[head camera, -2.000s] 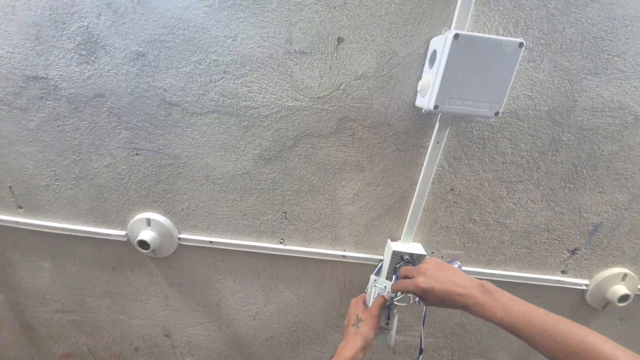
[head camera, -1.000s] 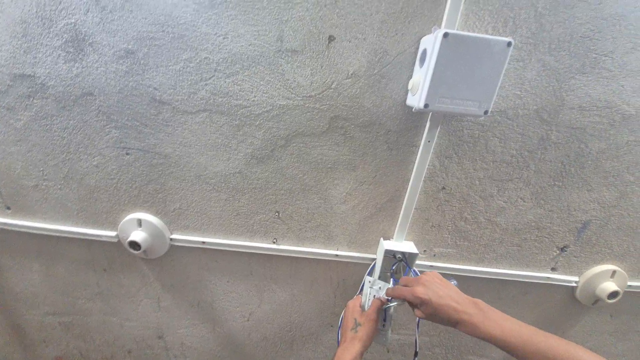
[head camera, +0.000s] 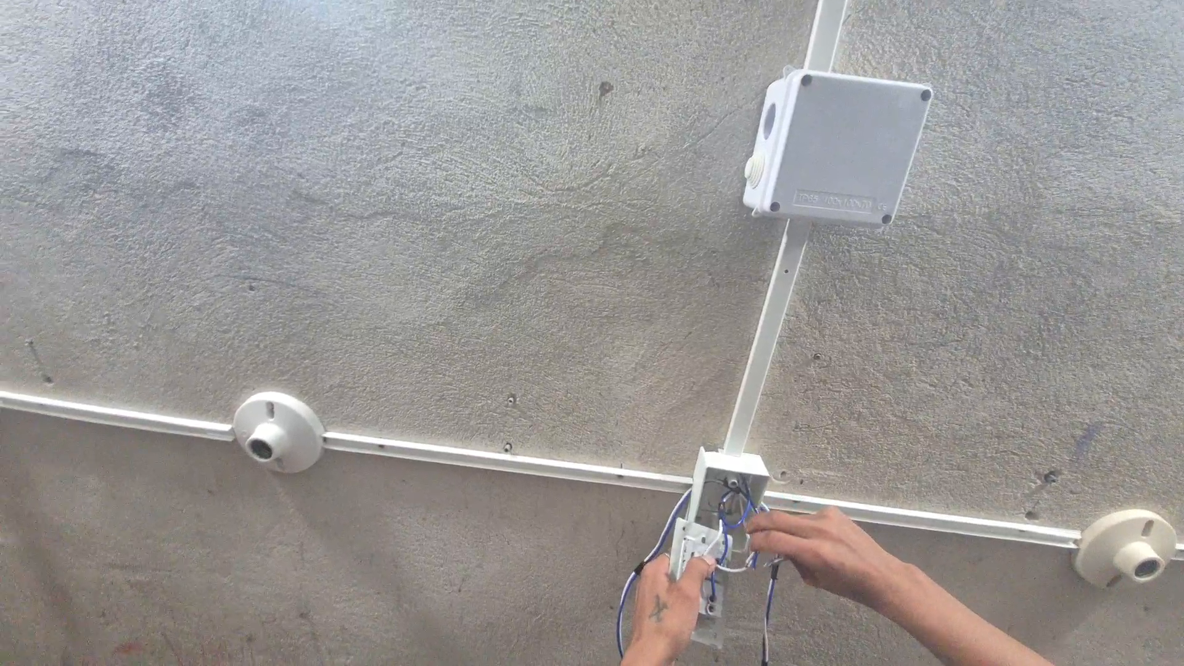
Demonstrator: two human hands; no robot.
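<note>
An open white wall box [head camera: 731, 476] sits at the lower middle right, with blue and white wires [head camera: 737, 509] coming out of it. My left hand [head camera: 664, 606] holds a white electrical wiring device [head camera: 700, 544] just below the box opening, thumb across its lower part. At the right edge of the box, my right hand [head camera: 819, 550] has its fingers pinched together at the wires; the exact wire in them is hard to tell. One blue and white wire loop [head camera: 627, 587] hangs left of my left hand, and a further wire [head camera: 769, 610] hangs below my right hand.
White trunking [head camera: 518, 462] crosses the rough plastered wall, with a lamp holder [head camera: 277, 432] on the left and another [head camera: 1124, 548] on the right. Vertical trunking [head camera: 766, 342] rises from the open box to a square junction box [head camera: 851, 148].
My right hand has moved slightly right, away from the white device, to the wires at the box's right side. My left hand still holds the device.
</note>
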